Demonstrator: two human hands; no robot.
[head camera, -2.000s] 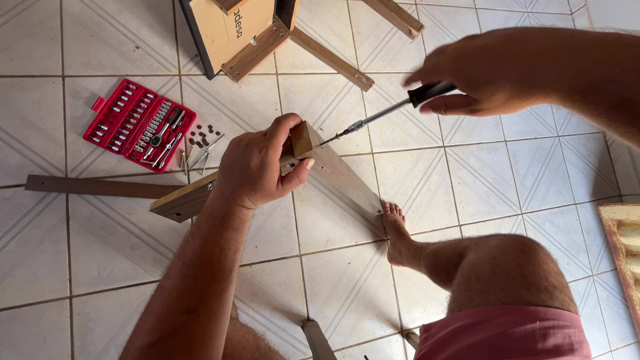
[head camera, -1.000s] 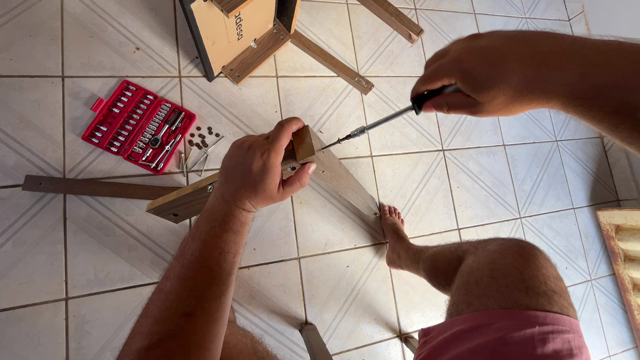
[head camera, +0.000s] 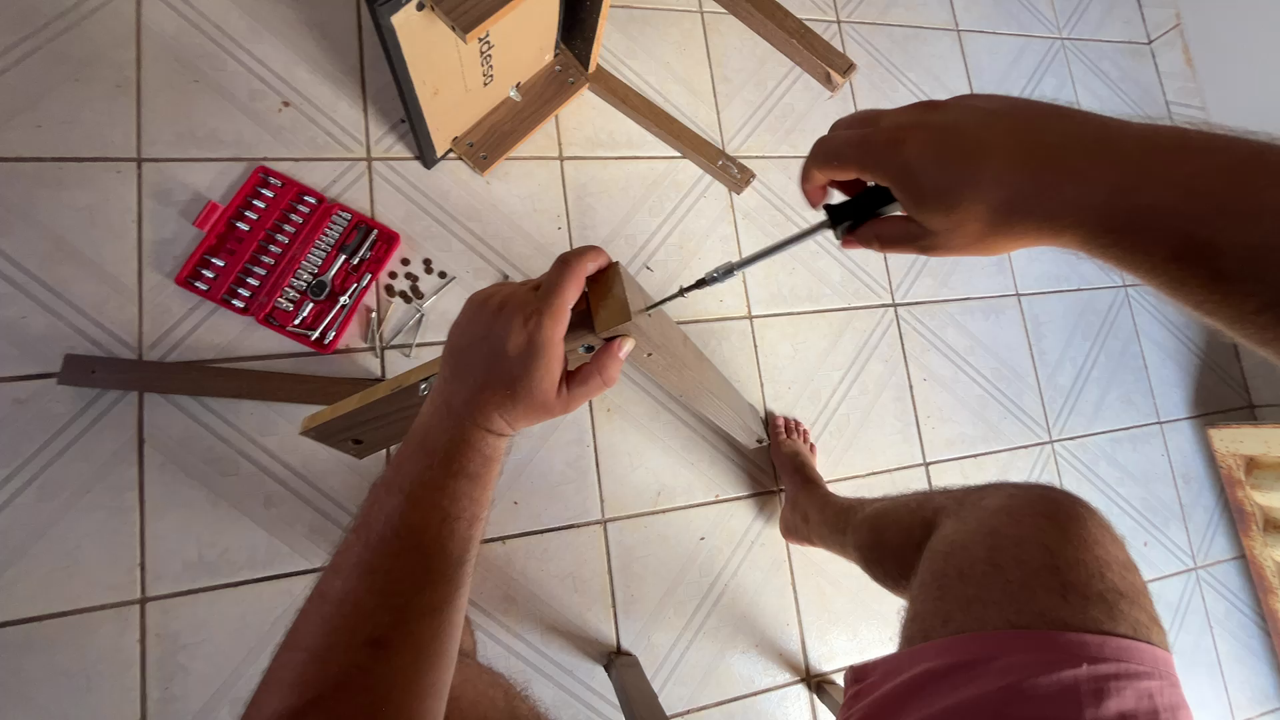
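My left hand (head camera: 535, 345) is closed around the corner where a tapered wooden furniture leg (head camera: 690, 375) meets a wooden rail (head camera: 375, 410). The leg's far end is beside my bare foot. My right hand (head camera: 890, 180) grips the black handle of a screwdriver (head camera: 765, 255). Its shaft slants down to the left, and its tip is at the leg's face near the top end, close to my left thumb. A second hole shows in the leg below the tip.
A red socket and bit case (head camera: 290, 258) lies open on the tiles beside small brown discs (head camera: 410, 280) and several long screws (head camera: 418, 318). A loose wooden strip (head camera: 210, 380) is at left. An upturned wooden frame (head camera: 510, 110) stands at the top, near another wooden leg (head camera: 790, 40).
My right hand has changed its hold on the screwdriver handle, while the tip stays at the leg. My left hand keeps its grip on the corner.
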